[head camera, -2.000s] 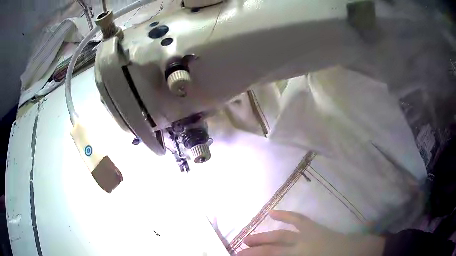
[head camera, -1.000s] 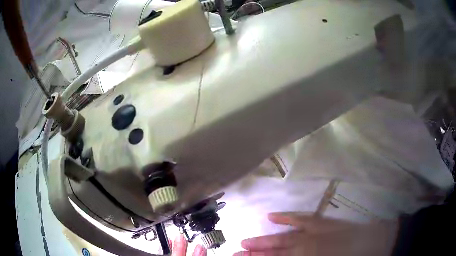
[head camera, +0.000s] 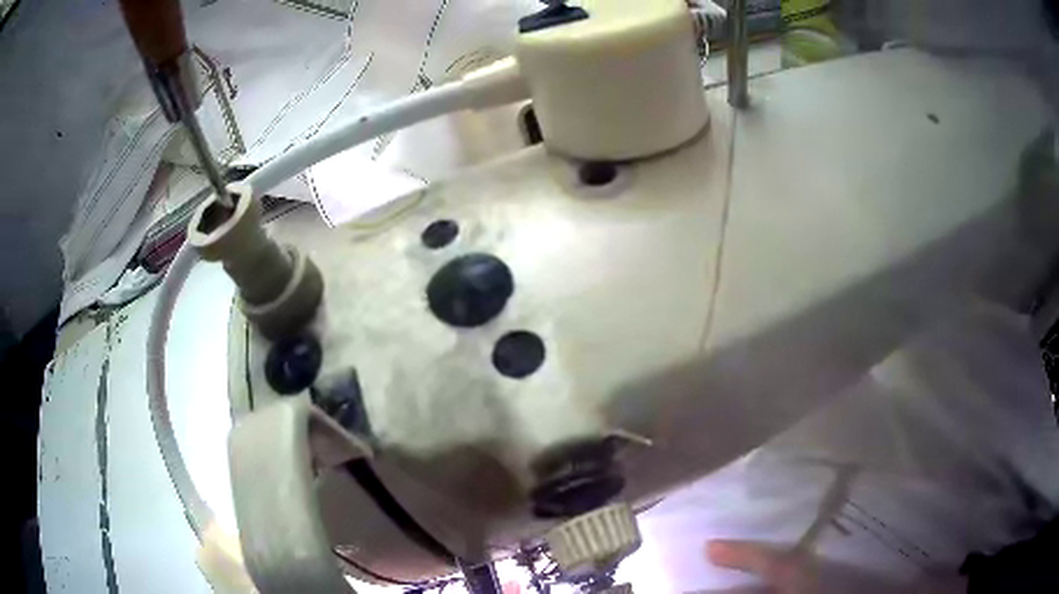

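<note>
The cream sewing machine head [head camera: 650, 302] fills the middle of the view. Its ribbed tension knob [head camera: 595, 540] is at the lower front, and the needle area below is cut off by the bottom edge. White cloth [head camera: 929, 429] with dark stitch lines lies at the lower right, under the arm. My right hand [head camera: 761, 565] is at the bottom edge over the cloth, blurred and mostly cut off; one finger shows. My left hand is out of view. A tool with a brown-orange handle [head camera: 155, 33] stands in a beige ribbed socket [head camera: 265, 273].
The cream lamp housing [head camera: 616, 87] stands on the arm with its white bendy neck [head camera: 372, 122] curving left. A metal pin [head camera: 739, 56] rises behind it. White stitched pieces [head camera: 308, 70] lie heaped behind. The worn white table [head camera: 76, 464] is at the left.
The view has moved closer over the machine head. The needle area and lamp end have dropped mostly out of view. Fingertips seen beside the needle a second ago no longer show; my right hand is more cut off.
</note>
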